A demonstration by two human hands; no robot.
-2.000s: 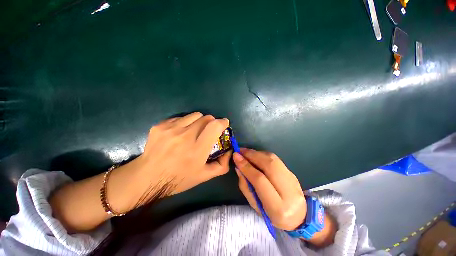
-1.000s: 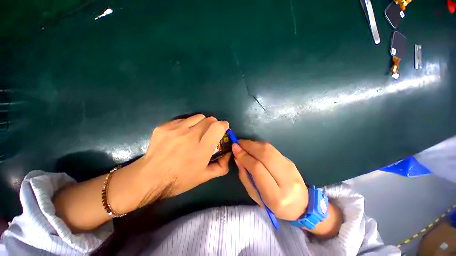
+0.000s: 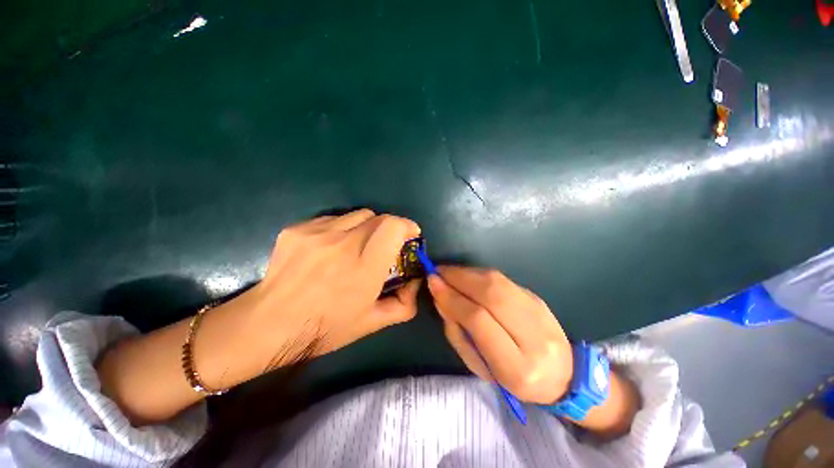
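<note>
My left hand (image 3: 343, 274) holds a small watch case (image 3: 409, 261) between thumb and fingers, just above the bench. Its open side shows yellow, black and white internals; most of it is hidden under my fingers. My right hand (image 3: 498, 324) grips a blue pry stick (image 3: 426, 261) like a pen. The tip of the stick is at the right side of the case, over its inside. The lower end of the stick sticks out below my right hand, near the watch on my wrist.
On the green bench (image 3: 302, 119) at the upper right lie tweezers (image 3: 677, 41), two dark screens (image 3: 727, 82) with orange-gold tails and a small metal strip (image 3: 763, 105). A red piece (image 3: 826, 11) is at the corner. A blue object (image 3: 745, 306) is beyond the bench edge.
The tip of the blue stick has shifted slightly on the case, and its lower end has swung right. My right hand has moved slightly right. My left hand has stayed nearly still.
</note>
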